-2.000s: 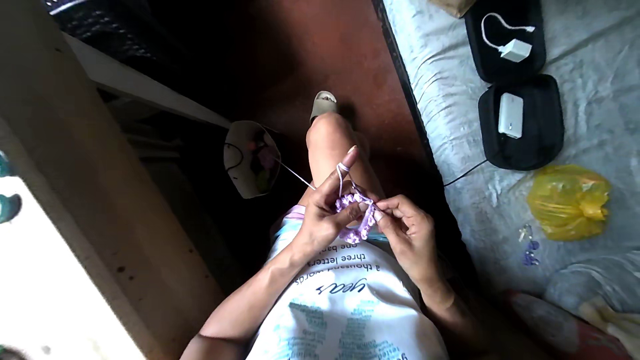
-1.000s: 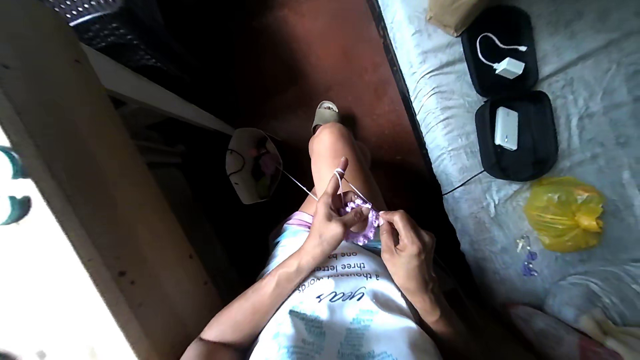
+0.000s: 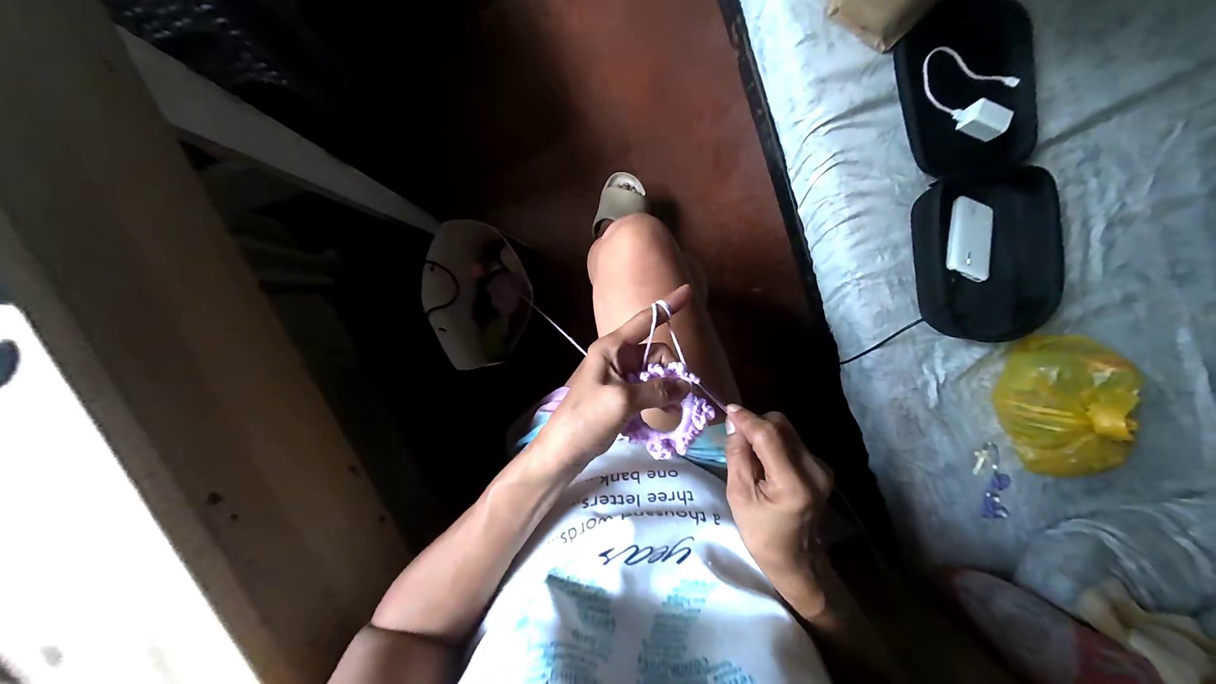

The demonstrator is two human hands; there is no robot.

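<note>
My left hand (image 3: 608, 389) pinches a ring-shaped piece of lilac crochet (image 3: 668, 445) over my lap. Lilac yarn (image 3: 559, 328) loops around its raised index finger and runs back to a pale container (image 3: 465, 347) at the left, where a pinkish ball lies in shadow. A thin crochet hook (image 3: 710, 394) is between the thumb and fingers of my right hand (image 3: 779, 475), its tip at the upper right edge of the ring. Whether a loop sits on the hook is too small to tell.
On the grey-covered bed (image 3: 893, 418) at right lie an open black case (image 3: 1031, 275) with a white device, a white charger (image 3: 985, 119), a yellow plastic bag (image 3: 1064, 404) and small purple trinkets (image 3: 995, 494). A wooden beam (image 3: 142, 313) stands at left.
My right hand has shifted slightly away from the ring, and the thin hook now shows between them. The lilac ring is spread more openly than one second ago.
</note>
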